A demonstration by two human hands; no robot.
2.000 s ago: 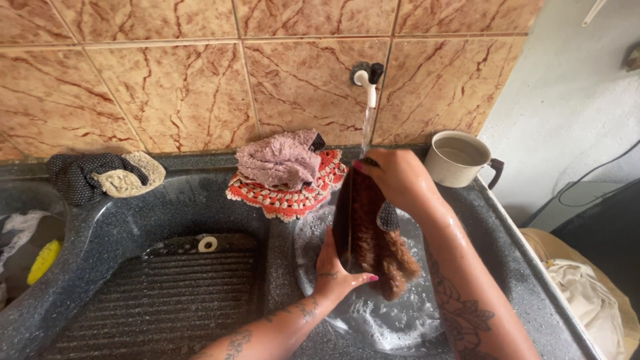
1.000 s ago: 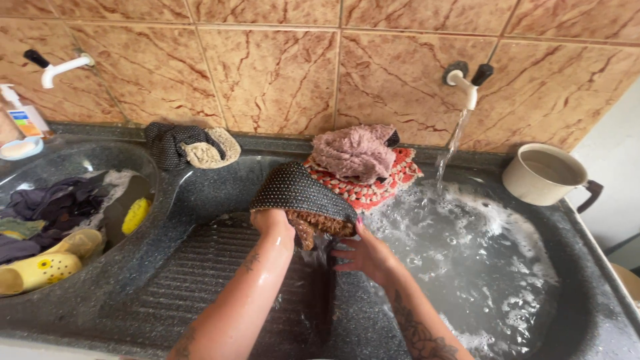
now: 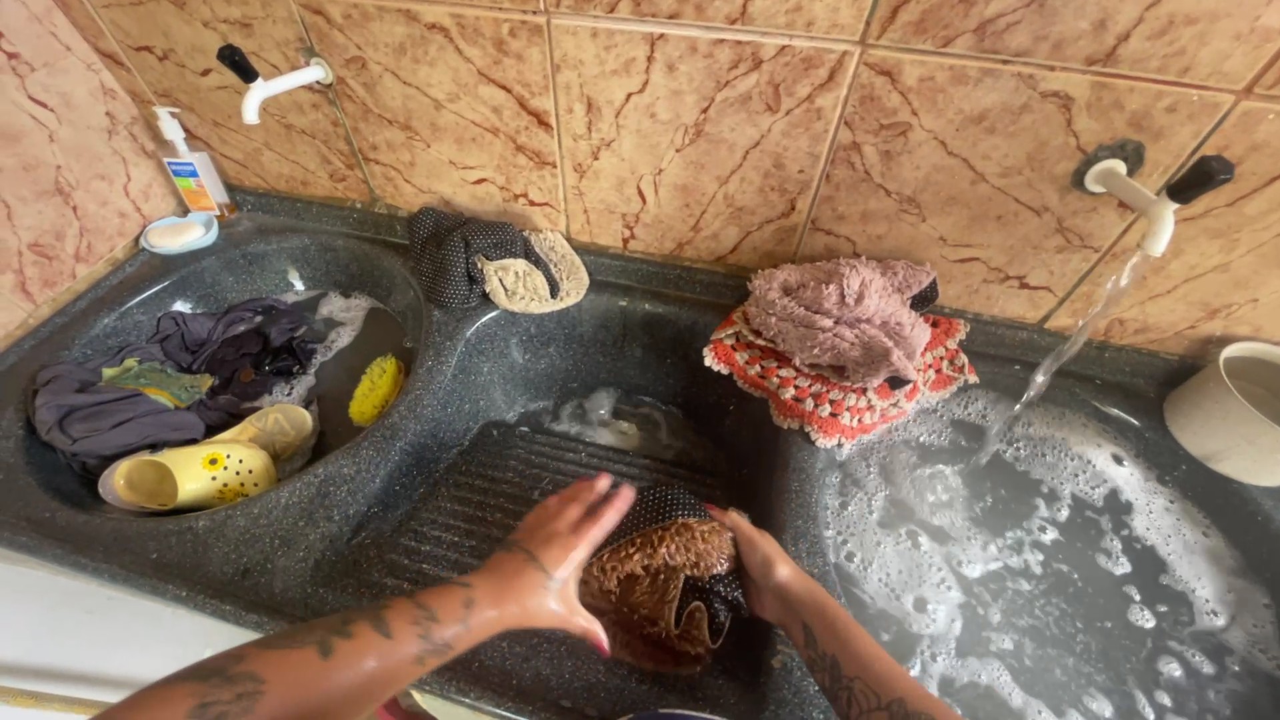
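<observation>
A wet brown plush cloth with a dark dotted backing (image 3: 660, 570) lies bunched on the ribbed washboard (image 3: 480, 500) of the middle basin. My right hand (image 3: 765, 565) grips its right edge. Spread fingers and thumb of my left hand (image 3: 560, 560) stand at the cloth's left side; it holds nothing. On the ledge behind, a pink plush cloth (image 3: 840, 315) rests on a red and white crocheted cloth (image 3: 840, 420). Water runs from the right tap (image 3: 1140, 195) into the soapy basin (image 3: 1120, 560).
Dark clothes (image 3: 190, 370), a yellow clog (image 3: 195, 475) and a yellow brush (image 3: 377, 390) sit in the left basin. Around the rim are a dotted cloth with beige plush (image 3: 460, 260), a soap dish (image 3: 180, 235), a pump bottle (image 3: 195, 175) and a beige pot (image 3: 1230, 415).
The brown cloth has moved from under the running tap to the washboard, and my left hand has let go of it. The view has swung left.
</observation>
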